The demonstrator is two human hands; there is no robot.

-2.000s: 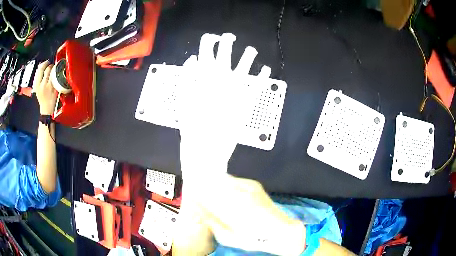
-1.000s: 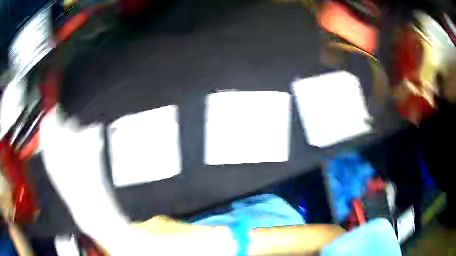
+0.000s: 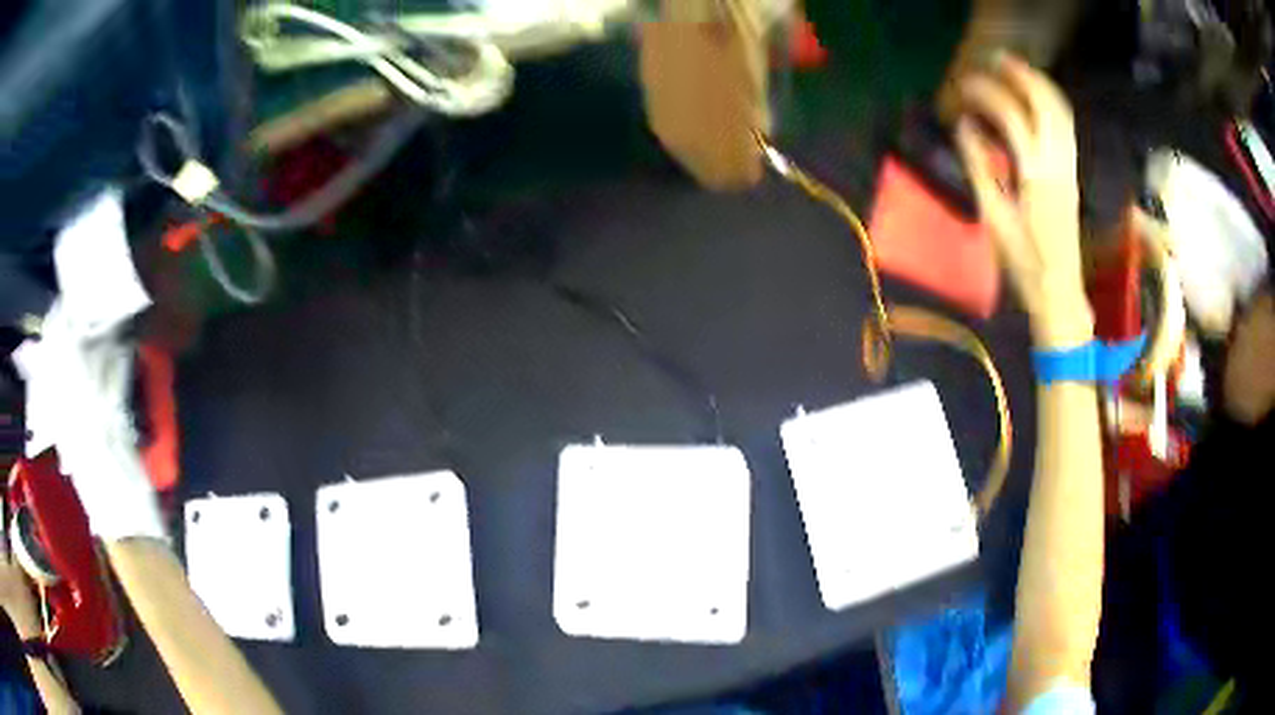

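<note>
Four flat white set-top boxes lie in a row on the black table: far left (image 3: pixel 238 566), centre left (image 3: pixel 397 562), centre (image 3: pixel 653 545) and right (image 3: pixel 881 493). An orange-yellow cable (image 3: pixel 870 259) loops down to the right box. My left hand (image 3: pixel 87 370), in a white glove, is blurred at the left edge of the table; its fingers and any hold are unclear. My bare right hand (image 3: pixel 1018 175), with a blue wrist strap, reaches to the upper right, fingers bent over something dark beside a red-orange pad (image 3: pixel 934 240). Whether it grips is unclear.
A red tape dispenser (image 3: pixel 67 566) stands at the left, with another person's hand beside it; another dispenser (image 3: pixel 1119 300) is at the right. Grey cables (image 3: pixel 420 63) lie along the far edge. Thin black leads cross the table. A blue bag (image 3: pixel 954 664) is below right.
The view has shifted, with the boxes now lower and the far edge showing. My right hand has gone from the near side to the upper right. My left hand has left the boxes for the far left.
</note>
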